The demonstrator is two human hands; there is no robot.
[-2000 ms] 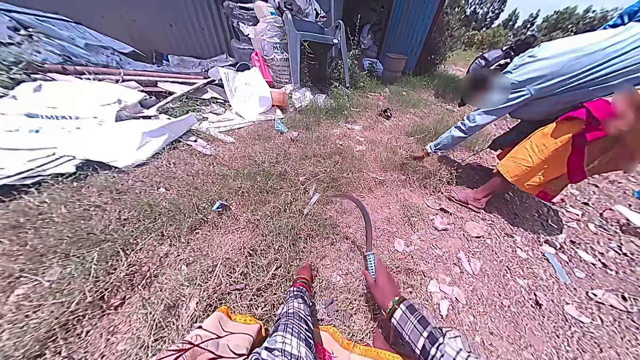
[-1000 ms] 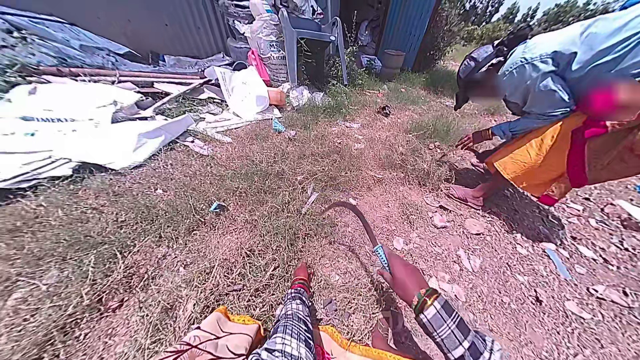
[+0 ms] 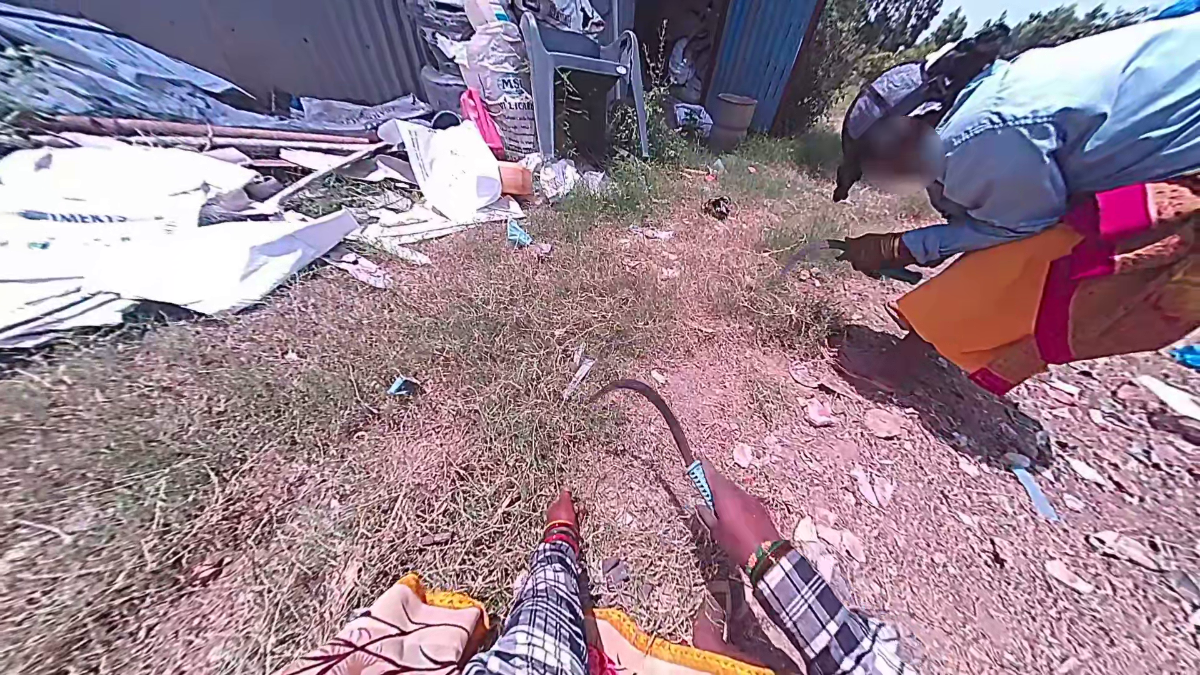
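Observation:
My right hand (image 3: 741,516) is closed around the blue patterned handle of a sickle (image 3: 667,417). Its curved dark blade arcs up and to the left, just above the ground, with the tip near a pale scrap (image 3: 579,375). Low in the middle of the view, my left hand (image 3: 562,511) reaches down to the dry grass (image 3: 487,450). Its fingers are mostly hidden, so whether they grip any stalks does not show. Bangles circle both wrists below checked sleeves.
At right a co-worker (image 3: 1041,141) bends low, holding another sickle (image 3: 811,251). White sheeting (image 3: 169,244) and poles (image 3: 206,131) lie at left. Farther back stand a grey plastic chair (image 3: 581,61), a filled sack (image 3: 502,84) and a pot (image 3: 733,117). Litter dots the stony soil at right.
My right hand with the sickle has moved a little to the right, and the blade leans more to the left. The co-worker's sickle has come into sight at the bent-down hand.

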